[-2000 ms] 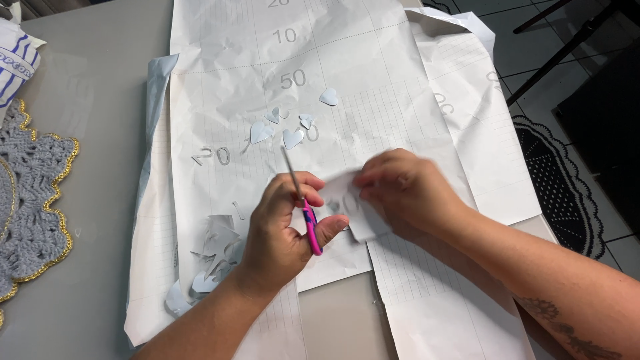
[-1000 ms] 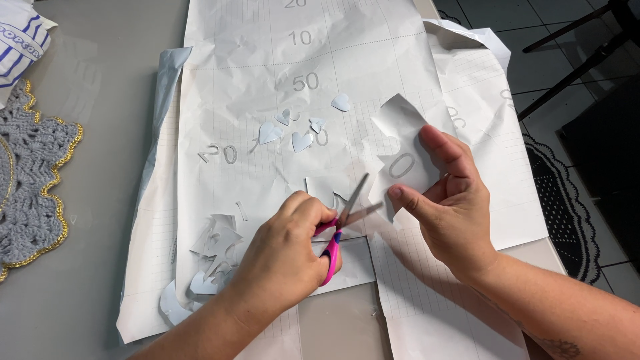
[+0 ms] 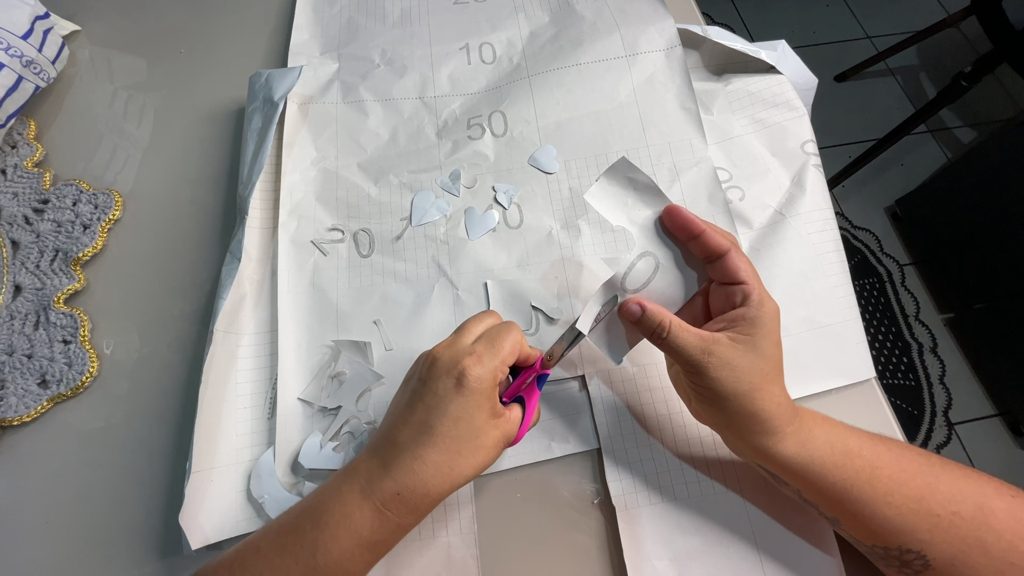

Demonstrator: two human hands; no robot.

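Note:
My left hand (image 3: 468, 392) is shut on pink-handled scissors (image 3: 528, 392), their blades at the lower left edge of a small piece of white paper. My right hand (image 3: 712, 328) holds that paper piece (image 3: 672, 248), which bears a printed 0, between thumb and fingers. Beneath both hands lies a large creased sheet of pattern paper (image 3: 384, 144) with printed numbers and grid lines. Several small paper hearts (image 3: 481, 222) rest on it above the scissors. Curled paper scraps (image 3: 340, 376) are heaped left of my left hand, and another cut scrap (image 3: 516, 296) lies near the blades.
A grey crocheted mat with a yellow edge (image 3: 48, 296) lies on the grey table (image 3: 160, 160) at the left. Above it is a blue-striped white bag (image 3: 28, 56). Past the table's right edge are a tiled floor, a black-and-white rug (image 3: 888, 320) and dark furniture legs (image 3: 912, 104).
The right hand has raised the small paper from low over the sheet and turned it printed side up. The scissors, spread one second ago, now have their blades at its edge.

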